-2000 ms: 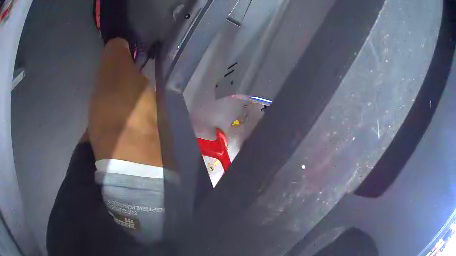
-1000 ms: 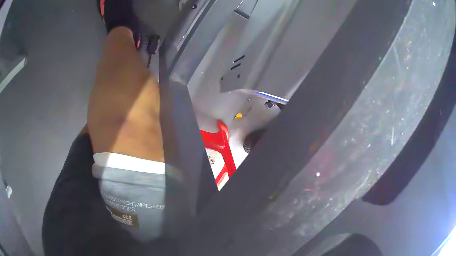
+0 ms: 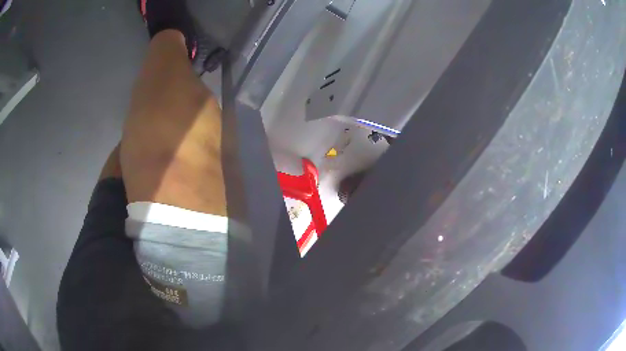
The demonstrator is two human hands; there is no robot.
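Neither of my hands is in view. A large grey scratched surface (image 3: 480, 185) with broad dark edges fills the right side, very close to the camera; I cannot tell exactly what it is. A grey frame bar (image 3: 250, 206) runs down the middle and meets the dark edge in a V. Through the gap, a red plastic piece (image 3: 314, 195) shows low down, partly hidden by the dark edge. Behind it is a pale grey panel (image 3: 350, 96) with small slots and a yellow mark. No workpiece can be made out.
A bare leg (image 3: 171, 130) in grey shorts (image 3: 182, 260) with a white hem stands left of the bar. A dark shoe (image 3: 206, 58) is at the top. Grey floor (image 3: 62, 151) lies further left, with a pale-edged object (image 3: 20, 96) at the left edge.
The view has shifted slightly. The red piece and slotted panel sit a little further right and higher in the picture. More of the pale-edged object at the left shows. No hand has appeared.
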